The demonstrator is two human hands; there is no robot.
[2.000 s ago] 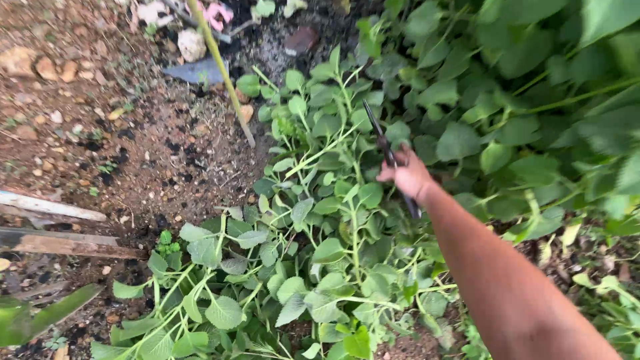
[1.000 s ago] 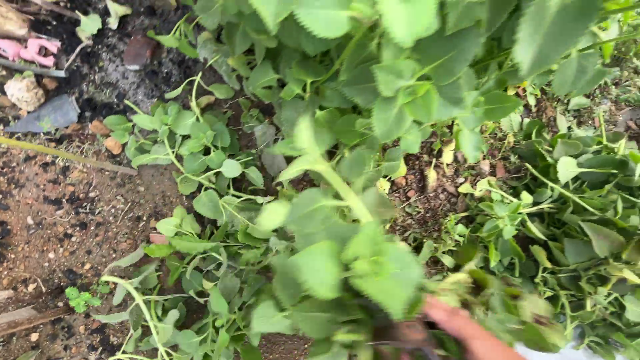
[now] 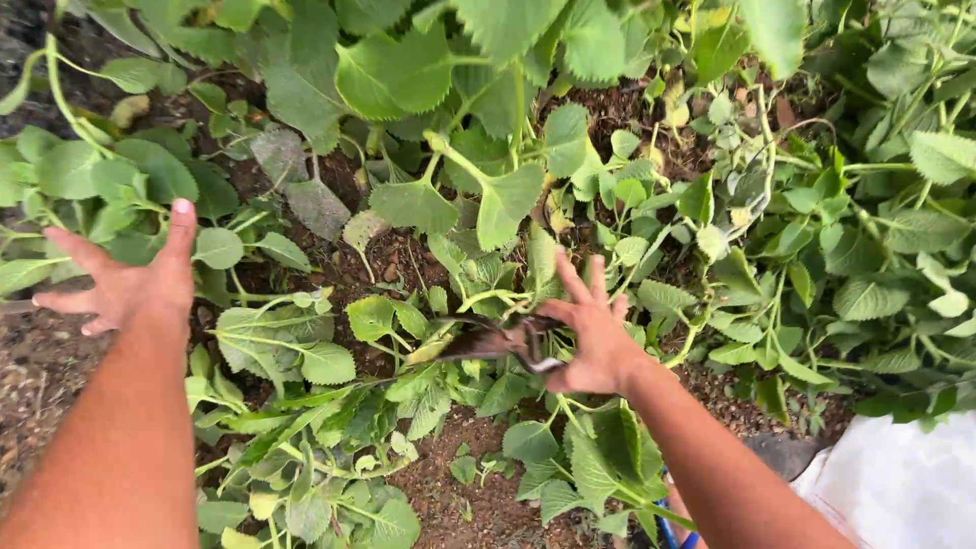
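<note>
My left hand [image 3: 126, 282] reaches over the leafy stems [image 3: 84, 171] at the left, its fingers spread apart and nothing in it. My right hand [image 3: 591, 328], right of the middle, holds a dark pair of scissors or shears [image 3: 496, 343], blurred, with the blades pointing left. Under the blades lie green stems with scalloped leaves [image 3: 438, 396] on the soil. Whether the blades touch a stem cannot be told.
Large upright leaves [image 3: 396, 72] hang in at the top. A dense heap of leafy stems [image 3: 877, 259] fills the right side. A white sack or sheet [image 3: 900, 476] lies at the lower right. Reddish gravelly soil [image 3: 457, 511] shows between the plants.
My left hand has come into view at the left, fingers spread. The view has shifted to the right since the oldest frame, and the white sack now shows at the lower right.
</note>
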